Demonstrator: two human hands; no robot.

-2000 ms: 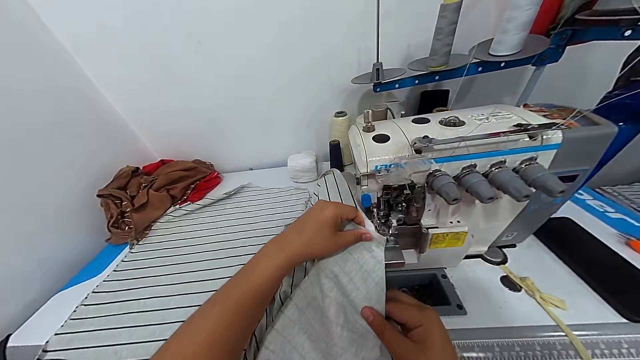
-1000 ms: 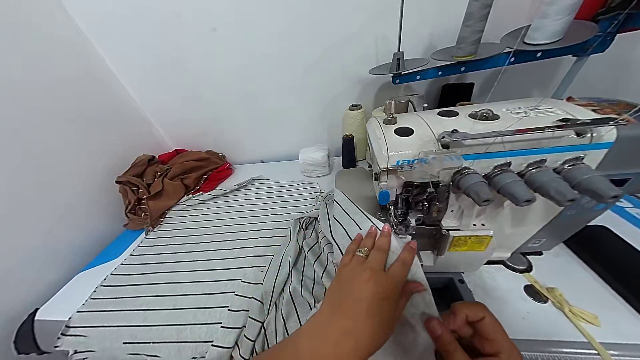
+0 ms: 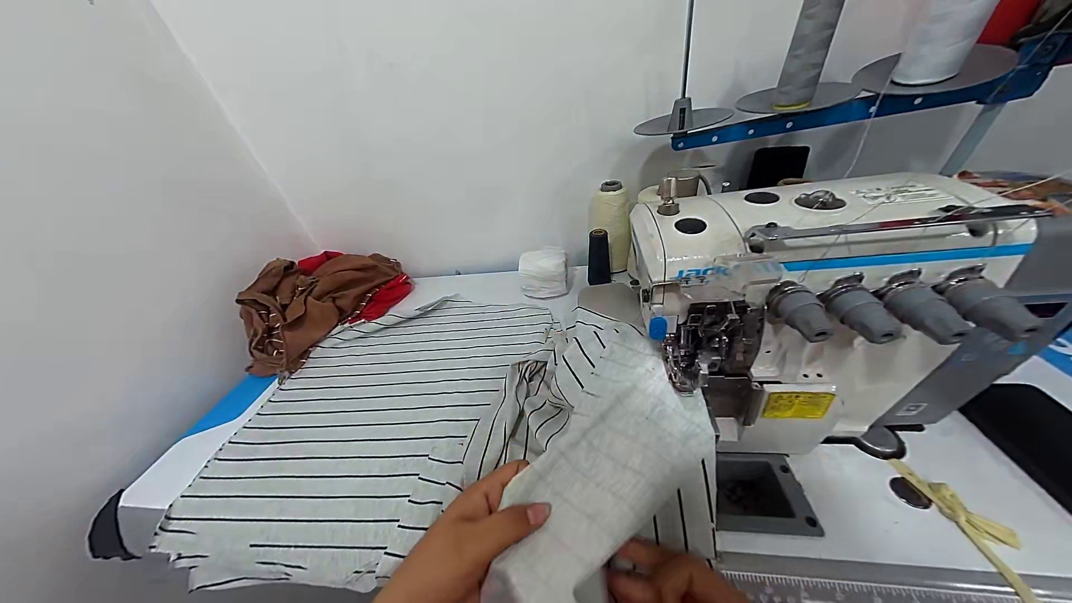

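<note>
Black-striped pale fabric (image 3: 360, 419) lies spread on the machine table, bunched in its middle, and reaches the presser foot area of a white Jack overlock machine (image 3: 720, 243). A folded-over part shows its plain pale underside (image 3: 620, 452). My left hand (image 3: 469, 536) pinches the left edge of that fold between thumb and fingers. Low in the view, my right hand (image 3: 670, 578), slightly blurred, is at the fabric's right lower edge, its fingertips partly behind the cloth; its hold is hard to see.
Brown and red cloth (image 3: 318, 306) is heaped at the back left. Thread cones (image 3: 611, 226) and a white bundle (image 3: 543, 272) stand behind the fabric. At the right are a yellowish tied strip (image 3: 963, 515), an open grey recess (image 3: 762, 494) and a ruler strip (image 3: 837, 590) along the front edge.
My left hand has moved from flat on the fabric near the presser foot back toward me and now grips the fold. More of the plain underside shows than one second ago.
</note>
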